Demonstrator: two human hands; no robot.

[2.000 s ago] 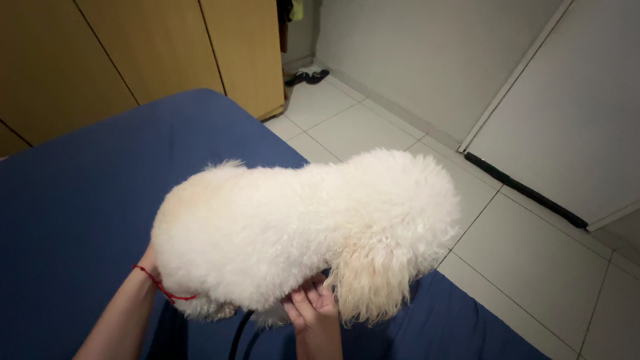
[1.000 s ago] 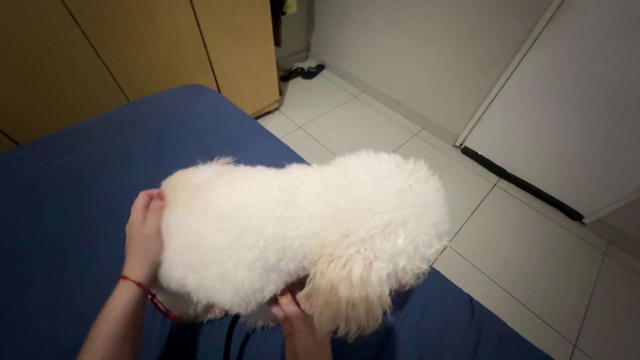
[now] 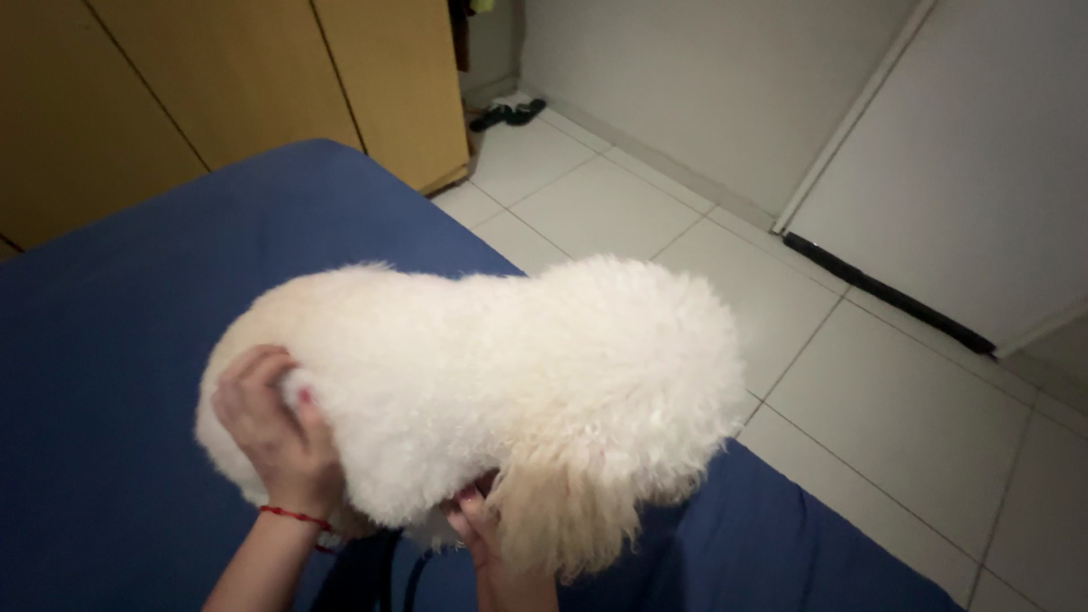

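A fluffy white dog [image 3: 442,357] with a cream-coloured ear stands or lies across a bed with a blue sheet [image 3: 289,204], its head toward the right. My left hand [image 3: 276,421], with a red string bracelet [image 3: 295,515] at the wrist, rests on the dog's side near its hindquarters, the fingers curved into the fur. Low under the chest, beside the hanging ear, is my right hand [image 3: 476,518]; its fingertips are partly hidden by fur. A dark cord [image 3: 412,578] lies on the bed below the dog, between my forearms.
Wooden cabinet doors [image 3: 246,76] stand beyond the bed. Dark sandals [image 3: 510,114] lie on the tiled floor [image 3: 586,195] by the wall. A white door [image 3: 960,170] with a black draught strip [image 3: 888,293] along its bottom is at the right. The bed's edge runs beneath the dog.
My left hand has moved from behind the dog's rump, where it was mostly hidden, onto its side. My right hand has stayed under the chest.
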